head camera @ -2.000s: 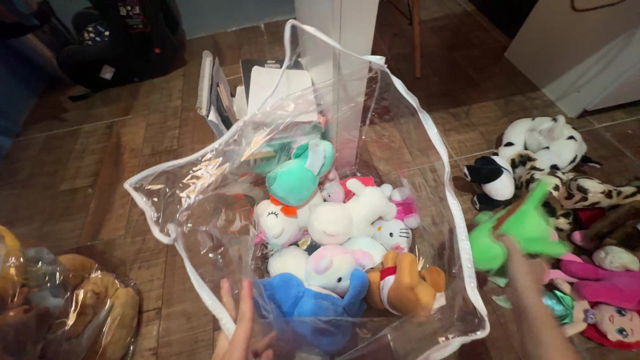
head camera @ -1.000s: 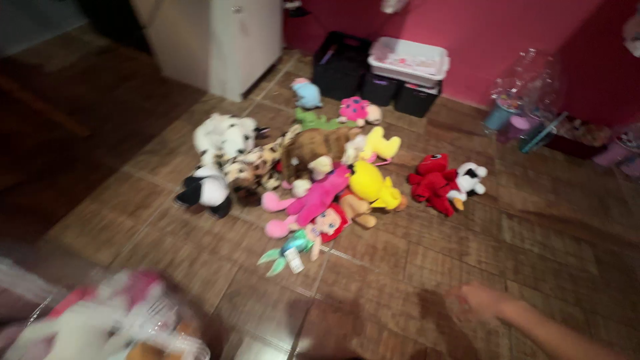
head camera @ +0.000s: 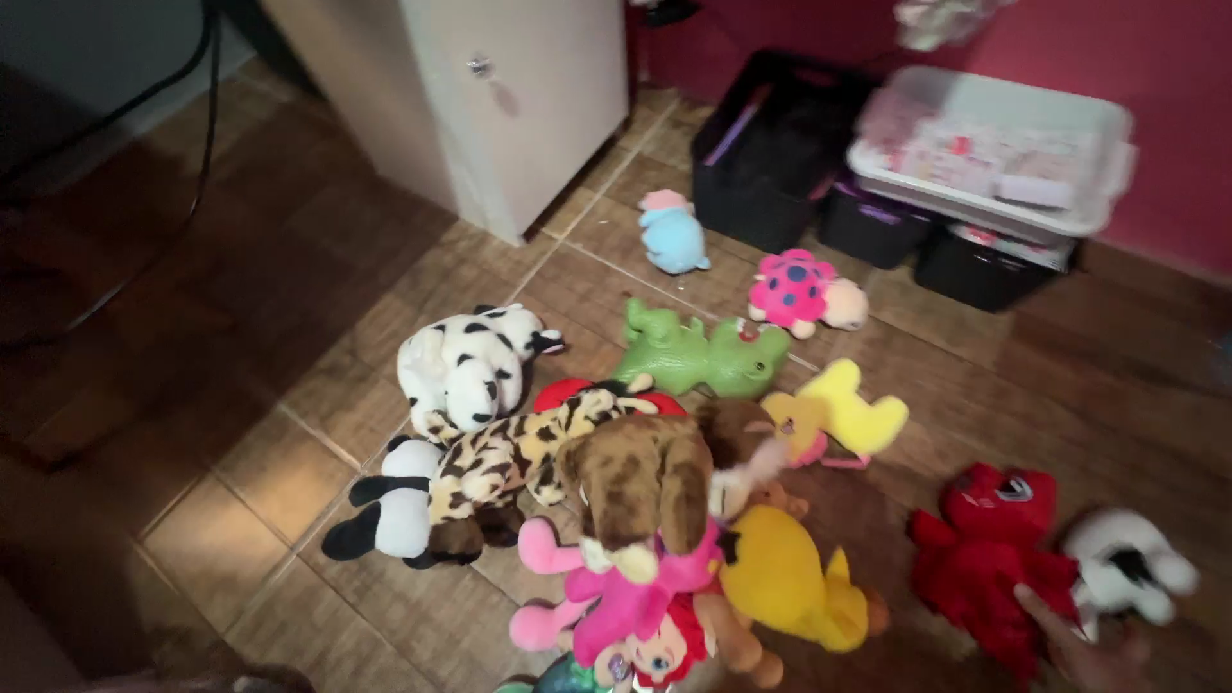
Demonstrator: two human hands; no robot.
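At the lower right, my right hand [head camera: 1088,647] reaches with one finger onto a red plush toy [head camera: 1001,558]; the blurred fingers do not show a grip. Beside it lies a white and black plush [head camera: 1126,563]. The central pile holds a brown long-eared plush [head camera: 635,481], a pink plush [head camera: 626,606], a yellow plush [head camera: 789,577], a red-haired doll [head camera: 669,650], a spotted plush [head camera: 520,457] and a panda plush [head camera: 399,505]. Around its top are a Dalmatian plush [head camera: 467,366], a green toy crocodile [head camera: 703,351] and a yellow-orange plush [head camera: 847,409]. I cannot make out my left hand.
Black bins [head camera: 751,183] and a white lidded plastic box [head camera: 991,144] stand by the pink wall. A pale cabinet [head camera: 520,106] is at the upper middle. A light blue plush [head camera: 674,236] and a pink turtle plush [head camera: 794,289] lie before the bins. Cables hang at upper left.
My right hand, earlier holding a green plush, then over bare floor, is now at the red plush. The view has swung right from the clear bag, where my left hand was.
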